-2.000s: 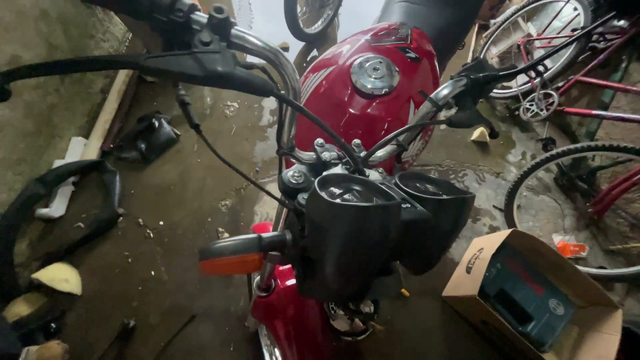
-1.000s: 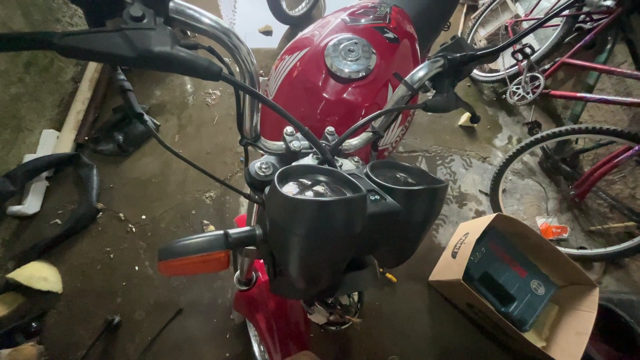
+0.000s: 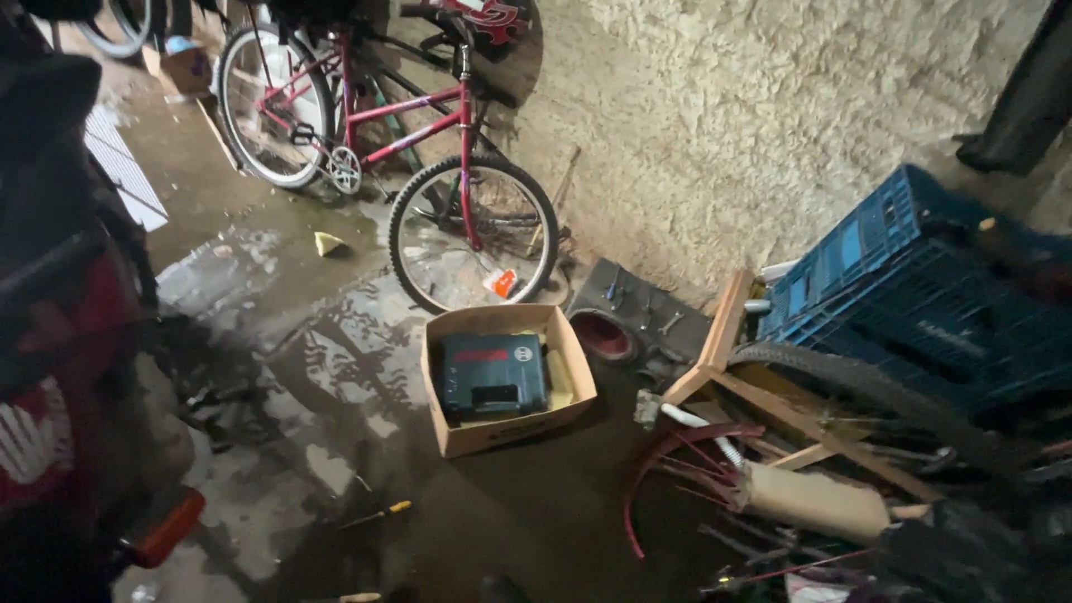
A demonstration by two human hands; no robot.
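Note:
Neither of my hands shows in the head view. Part of a red motorcycle stands blurred at the left edge, with an orange turn signal low on it. Near the centre, an open cardboard box rests on the wet concrete floor and holds a dark Bosch tool case. A screwdriver with a yellow handle lies on the floor below and left of the box. Behind the box, several hand tools lie on a dark speaker cabinet.
A pink bicycle leans by the rough plastered wall. At the right stand a blue plastic crate, a wooden frame and a loose bicycle tyre. A yellowish wedge lies on the floor, with an orange-and-white piece by the front wheel.
The view has swung strongly to the right. The motorcycle's handlebar and gauges, central before, are out of sight; the wall, crate and wooden frame have come into view.

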